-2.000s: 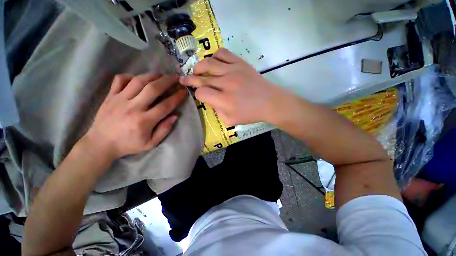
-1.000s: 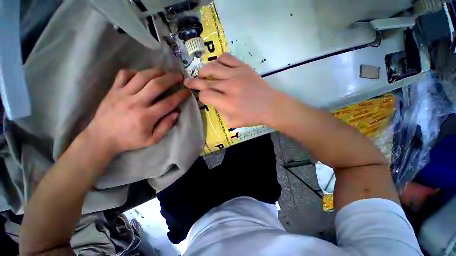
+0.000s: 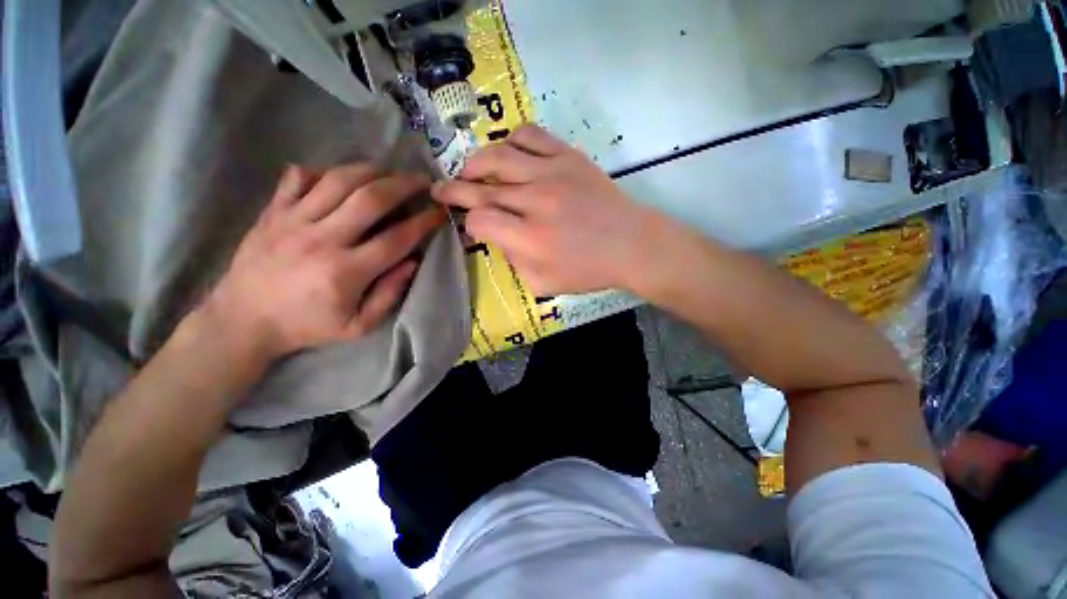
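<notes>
The grey-taupe garment piece [image 3: 176, 152] is draped left of the needle area and over the table's front edge. My left hand [image 3: 328, 257] lies on it with fingers spread, fingertips pressing the cloth near its right edge. My right hand [image 3: 544, 217] pinches the fabric edge at its fingertips, touching my left fingertips just below the presser foot area [image 3: 454, 150]. The needle itself cannot be made out. The dark round part with a cream ribbed knob [image 3: 456, 103] sits just above my fingertips. Yellow printed tape [image 3: 501, 307] lies beside the cloth, partly under my right hand.
The white machine bed [image 3: 702, 82] extends to the right, with a small tan patch [image 3: 867, 165] beside a dark opening [image 3: 942, 152]. A plastic-wrapped yellow bundle [image 3: 866, 267] lies lower right. More crumpled cloth [image 3: 252, 550] is below the table at lower left. A person's hand [image 3: 989, 454] shows at right.
The garment's lower right edge has drawn in and its folds have shifted, baring slightly more tape and black cloth below. Both hands keep nearly the same place at the fabric edge.
</notes>
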